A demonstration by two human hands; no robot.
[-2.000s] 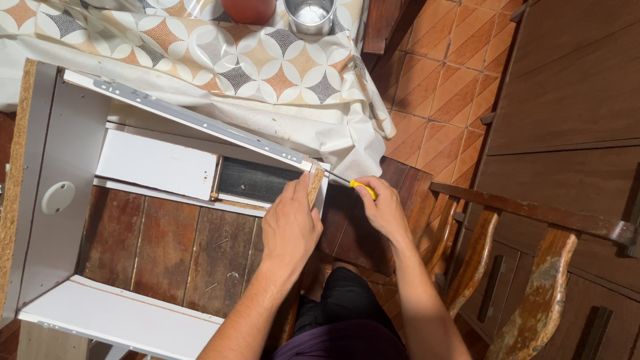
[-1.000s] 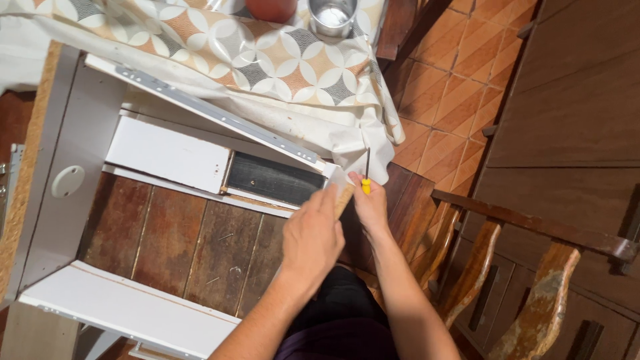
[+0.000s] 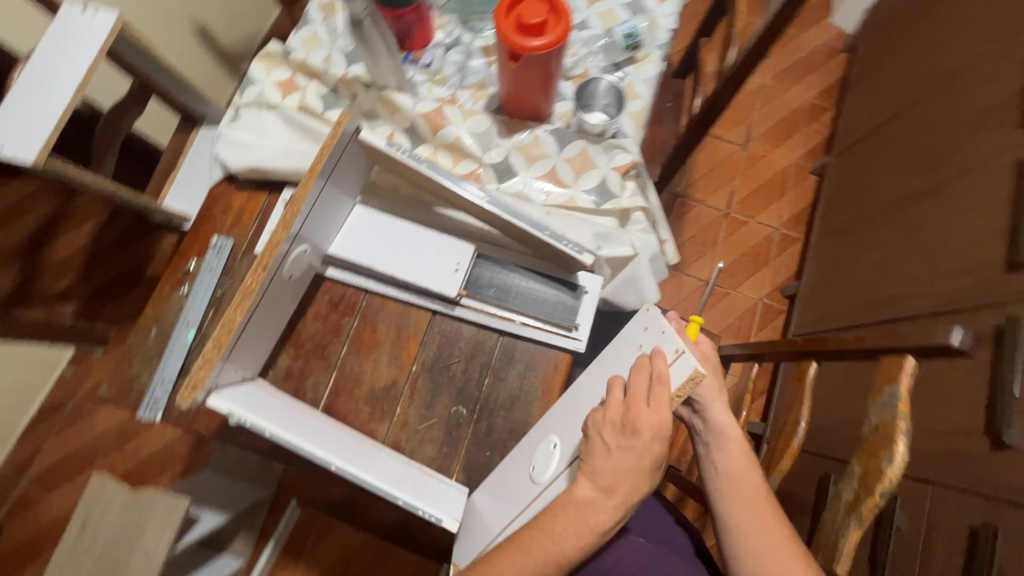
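A white particleboard panel (image 3: pixel 576 416) with a round white disc and small holes slants across the lower middle. My left hand (image 3: pixel 628 424) lies on its face near the upper end, fingers stretched over it. Behind that end, my right hand (image 3: pixel 704 384) holds a screwdriver (image 3: pixel 694 326) by its yellow handle, shaft pointing up, and touches the panel. To the left, a white drawer frame (image 3: pixel 276 272) stands on the wooden table (image 3: pixel 440 384), with a metal slide (image 3: pixel 480 192) along its upper side. A white board with a dark panel (image 3: pixel 524 290) lies inside.
A patterned tablecloth (image 3: pixel 544 168) carries a red pitcher (image 3: pixel 530 64) and a metal cup (image 3: pixel 598 108). A loose metal slide (image 3: pixel 184 332) lies at the table's left. Wooden chair backs (image 3: pixel 868 456) stand close on the right, before brown cabinets (image 3: pixel 912 200).
The panel's upper end has come away from the frame's upper side, down and to the right. The screwdriver has left that corner and now points up. The view has shifted to show more of the table.
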